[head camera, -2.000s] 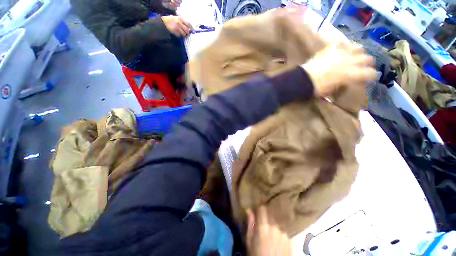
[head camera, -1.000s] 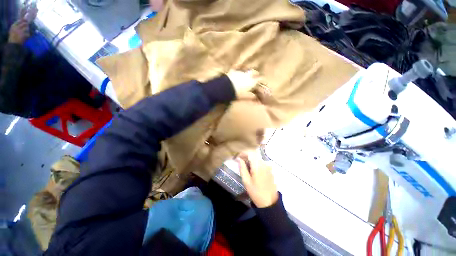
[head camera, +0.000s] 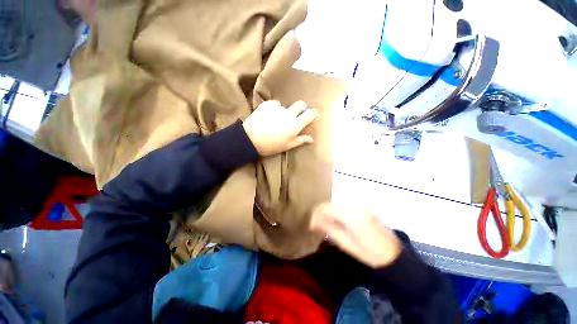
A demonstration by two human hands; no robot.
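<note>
The tan jacket body [head camera: 167, 82] lies in loose folds over the left of the table and hangs over its front edge. Its right part lies flatter, close to the presser foot area. My left hand [head camera: 278, 130] rests on top of the cloth with its fingers apart. My right hand [head camera: 357, 235] is blurred at the cloth's lower right edge; whether its fingertips grip the cloth cannot be told. The white machine head [head camera: 417, 57] stands right of the cloth.
Scissors [head camera: 500, 218] with red and yellow handles lie at the right, beside a narrow tan strip [head camera: 479, 171]. A grey knob [head camera: 407, 145] is beside the foot. A red stool [head camera: 60, 205] is at the far left. Part of another person's hand [head camera: 77, 7] shows at the top left.
The view has turned, bringing the machine and scissors closer. The jacket now reaches nearer the foot. My left hand has spread on the cloth; my right hand has moved to its lower right edge.
</note>
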